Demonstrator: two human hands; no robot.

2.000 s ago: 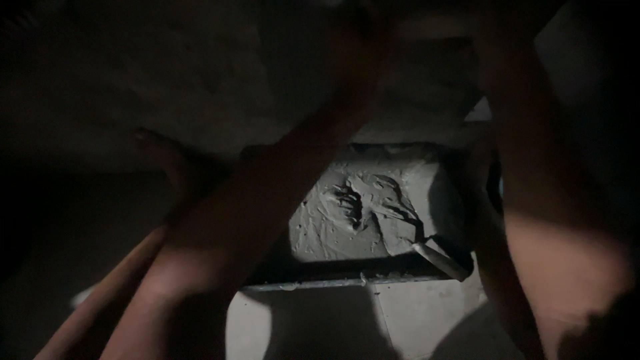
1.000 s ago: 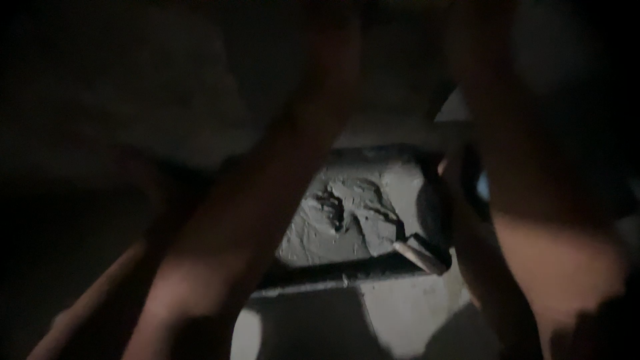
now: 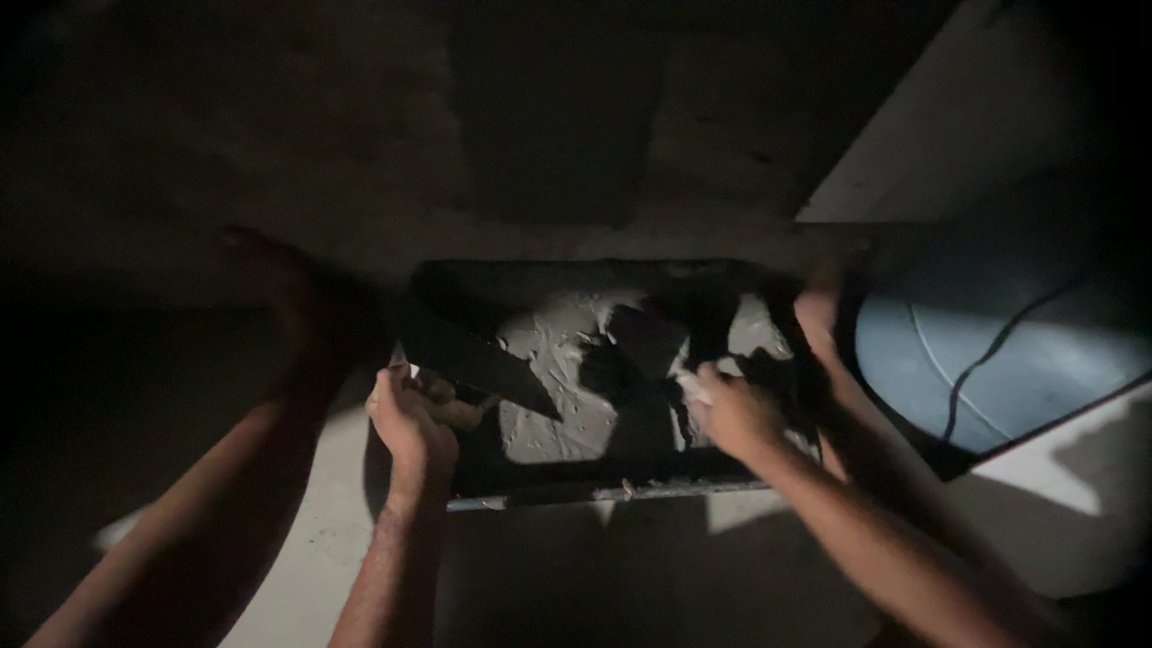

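A dark rectangular tray [image 3: 540, 499] on the floor holds wet grey mortar [image 3: 567, 396]. My left hand [image 3: 414, 414] is closed on the handle of a dark flat trowel [image 3: 486, 360], whose blade reaches over the tray's left part. My right hand [image 3: 729, 409] grips the pale handle of a tool, apparently a smaller trowel [image 3: 643, 337], at the mortar in the tray's right part. Shadow hides much of both blades.
My bare legs and feet flank the tray, the left foot [image 3: 279, 279] and the right foot [image 3: 819, 315]. On the right stands a blue-grey rounded container [image 3: 1035, 351] with a dark cord across it. A dim wall or floor surface lies beyond the tray.
Both arms reached forward past the tray before; now both hands are back at the tray. The tool that leaned at the tray's right front is now in my right hand. The view has shifted.
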